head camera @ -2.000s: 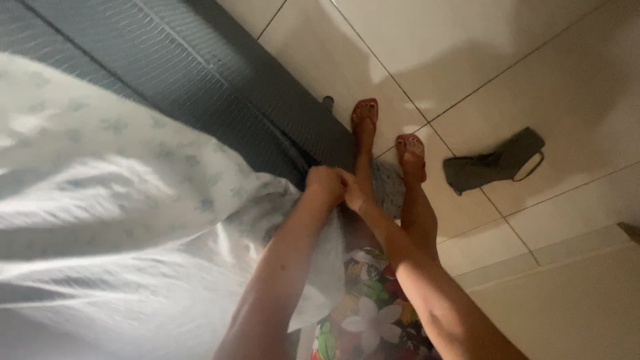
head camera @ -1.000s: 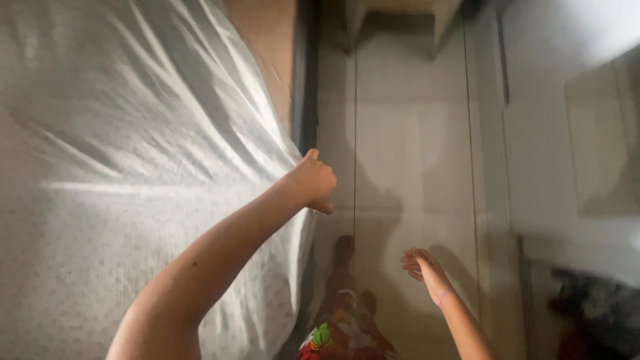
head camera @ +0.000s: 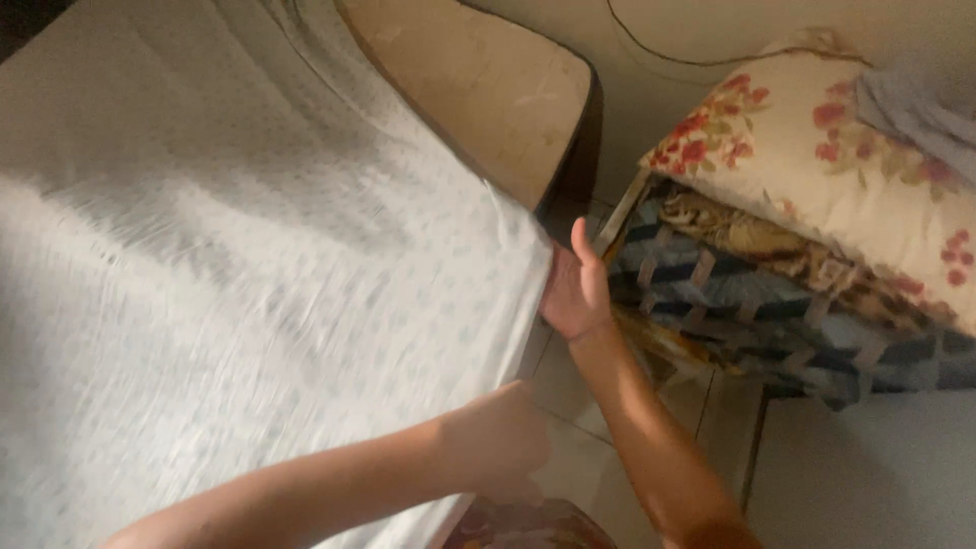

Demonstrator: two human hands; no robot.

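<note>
A pale bedsheet with a small faint print (head camera: 328, 305) lies over the mattress (head camera: 488, 84), whose bare beige corner shows at the top middle. My right hand (head camera: 578, 293) is at the sheet's right corner, thumb raised and apart, its fingers partly hidden behind the sheet's edge. Lower down, my left hand (head camera: 499, 438) is curled at the sheet's side edge; it is blurred, and its fingertips do not show clearly.
On the right, a floral pillow (head camera: 808, 160) rests on a stack of folded patterned blankets (head camera: 740, 297). A cable (head camera: 686, 61) runs along the wall above. Floor tiles (head camera: 572, 396) show between bed and stack, beside a pale flat surface (head camera: 862, 473) at the lower right.
The view has swung to the mattress corner by the wall. My right hand, apart from the sheet one second ago, is now at its corner. My left hand stays by the sheet's edge.
</note>
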